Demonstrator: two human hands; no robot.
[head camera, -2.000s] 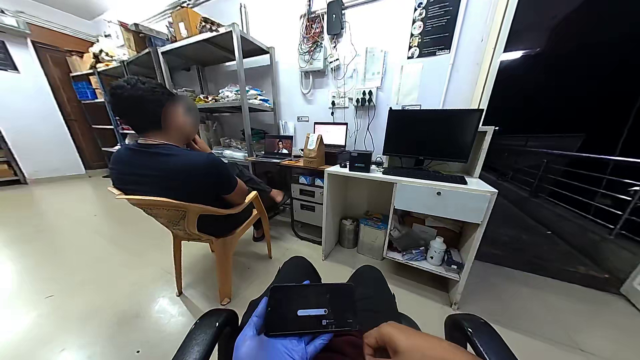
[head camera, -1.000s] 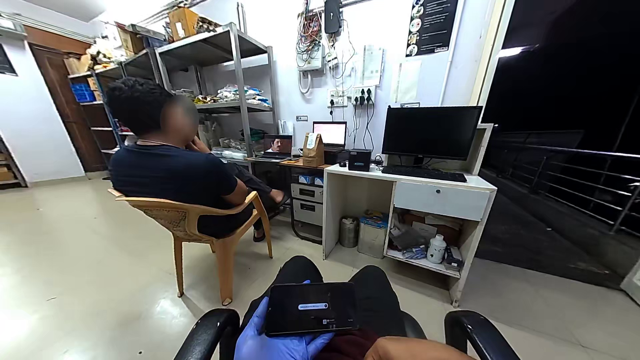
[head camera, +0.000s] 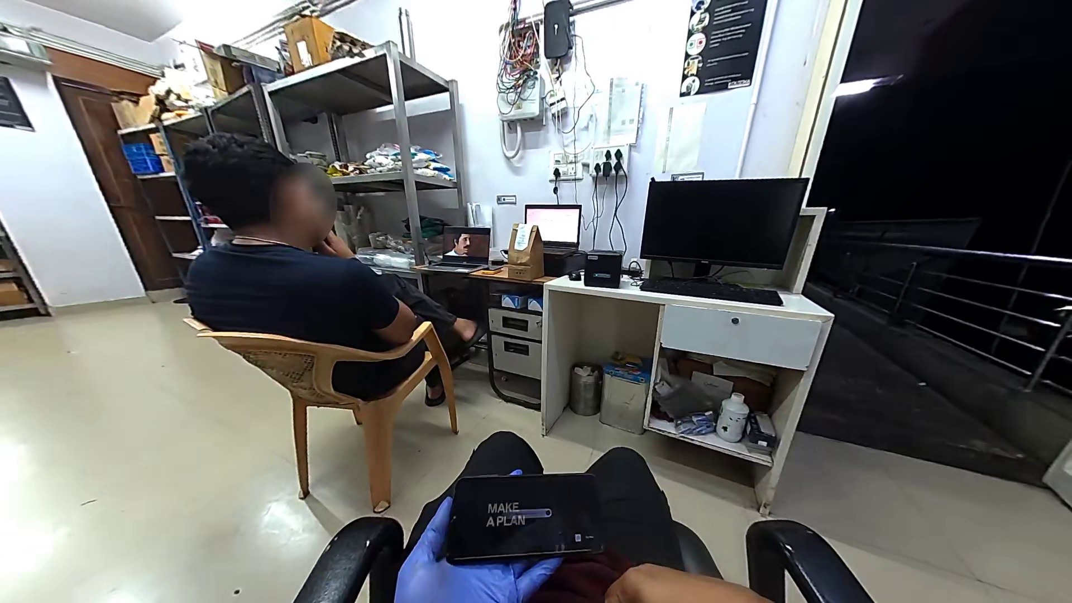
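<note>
A black smartphone (head camera: 525, 517) lies sideways across my left hand (head camera: 469, 578), which wears a blue disposable glove. Its thumb is on the phone's left edge and its fingers are under and along the lower edge. The lit screen faces up and shows text and a bar. My right hand (head camera: 678, 584) is bare and rests low at the bottom edge, beside dark red cloth (head camera: 578, 578) on my lap. Its fingers are partly cut off and hidden, so what it may hold does not show.
Black chair armrests (head camera: 356, 561) flank my legs. A person (head camera: 293, 285) sits in a tan plastic chair (head camera: 377, 419) at left, facing a laptop (head camera: 466, 247). Ahead stand a white desk (head camera: 737, 331) with a monitor (head camera: 724, 219), a paper bag (head camera: 525, 251) and metal shelves (head camera: 394, 109). A railing (head camera: 963, 293) is at right.
The phone's screen now shows large text beside the bar. My right hand has moved slightly down and away from the phone. My left hand keeps its hold.
</note>
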